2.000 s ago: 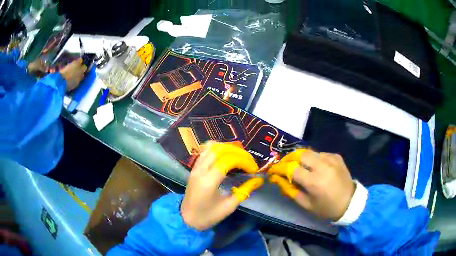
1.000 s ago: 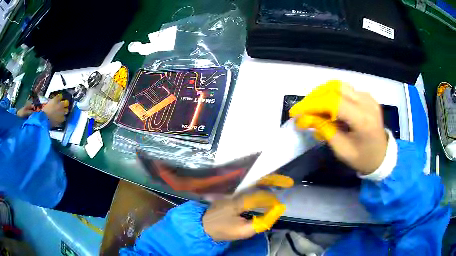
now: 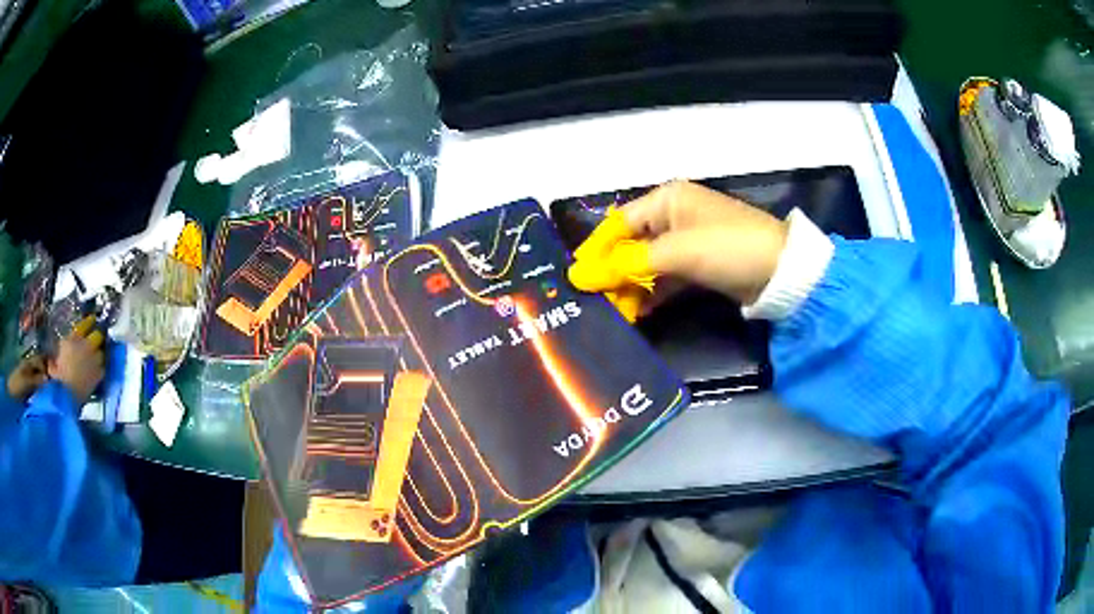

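Note:
A printed film (image 3: 468, 372) with orange lines and "SMART TABLET" lettering is raised and tilted in front of me. My right hand (image 3: 614, 266), with yellow finger cots, pinches its upper right edge. My left hand is hidden behind the film; only a bit of blue sleeve shows below it. A black tablet (image 3: 744, 318) lies on the white mat (image 3: 672, 138), partly covered by the film and my right hand.
More printed film (image 3: 306, 264) lies on clear plastic at left. Black foam trays (image 3: 672, 72) stand behind the mat. Oval dishes stand at right (image 3: 1038, 240) and left (image 3: 190, 330). A blue strip (image 3: 918, 180) lies along the mat's right side. Another person's hand (image 3: 78, 357) is at far left.
The film has come up and turned its printed face into view, covering my left hand. My right hand has moved left to the film's edge. The view has shifted right.

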